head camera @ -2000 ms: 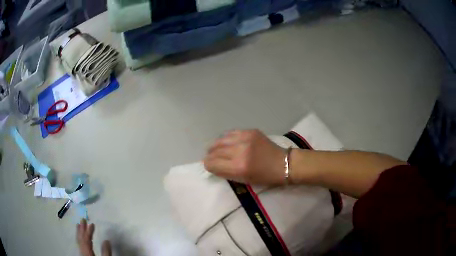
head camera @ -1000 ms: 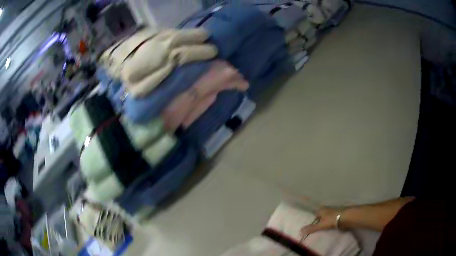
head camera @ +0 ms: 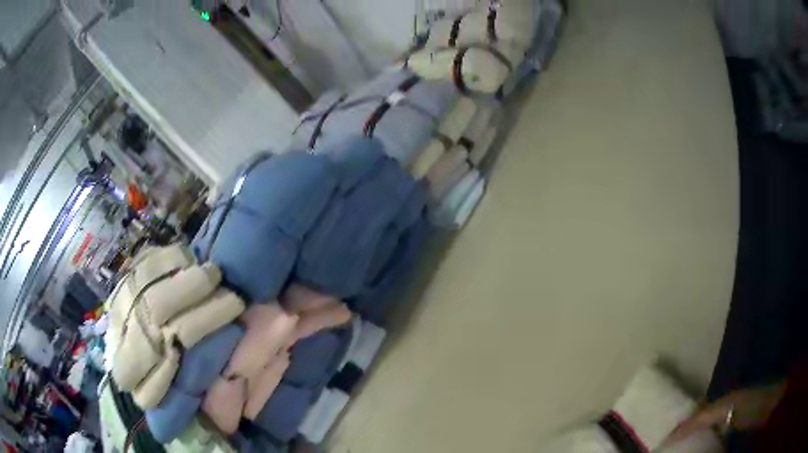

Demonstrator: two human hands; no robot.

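Observation:
A folded cream curtain bundle [head camera: 654,409] lies at the lower right of the table, cut off by the bottom edge. A dark tie band with a red edge [head camera: 624,432] runs across it. My right hand [head camera: 722,419] is at the bundle's right end, blurred and partly cut off. Its fingers reach onto the cream cloth, but their grip cannot be made out. A bracelet shows at the wrist. My left hand is out of the picture.
Tied bundles in cream [head camera: 146,323], blue [head camera: 266,221], pink [head camera: 266,341] and grey-blue [head camera: 390,106] are stacked along the beige table's [head camera: 576,221] left side. A white wall or panel [head camera: 190,88] stands behind them.
The view has swung along the table, so the stacks fill the left side; the scissors and blue board have left view. The cream bundle and my right hand now sit lower and farther right.

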